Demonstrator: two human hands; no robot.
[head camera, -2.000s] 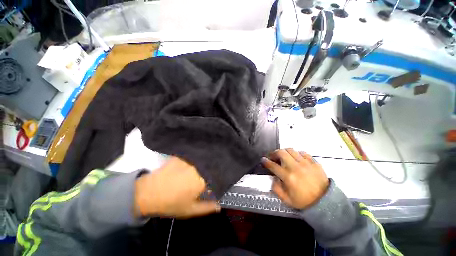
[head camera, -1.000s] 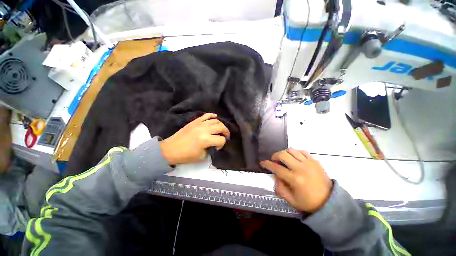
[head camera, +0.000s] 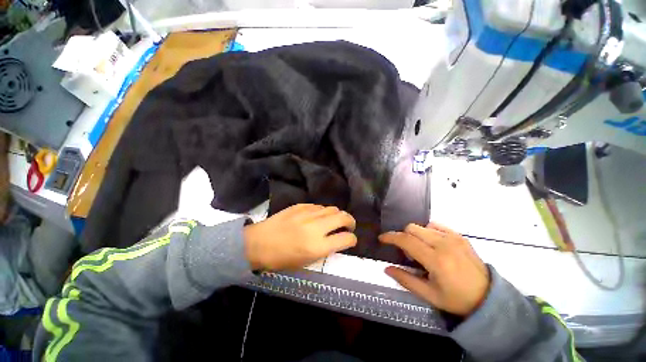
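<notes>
A dark garment piece (head camera: 283, 106) lies in a large soft heap left of the needle, with folds on top. A smoother purplish-grey strip (head camera: 409, 194) runs along its right side below the presser foot (head camera: 421, 161) of the white sewing machine (head camera: 489, 71). My left hand (head camera: 301, 237) rests on the near edge of the cloth, fingers bent; whether it pinches the cloth is hidden. My right hand (head camera: 443, 265) lies at the near right corner, fingertips on the cloth edge, thumb apart.
A black smartphone (head camera: 564, 174) and thread snips (head camera: 554, 218) lie right of the needle. A tan board (head camera: 152, 92), orange-red and yellow scissors handles (head camera: 39, 170) and a white box (head camera: 95, 63) are at left. A measuring tape (head camera: 347, 298) runs along the front edge.
The view has shifted closer to the machine. My left hand moved up onto the cloth, then down to its near edge, and the near part is now folded back. My right hand stays at the corner.
</notes>
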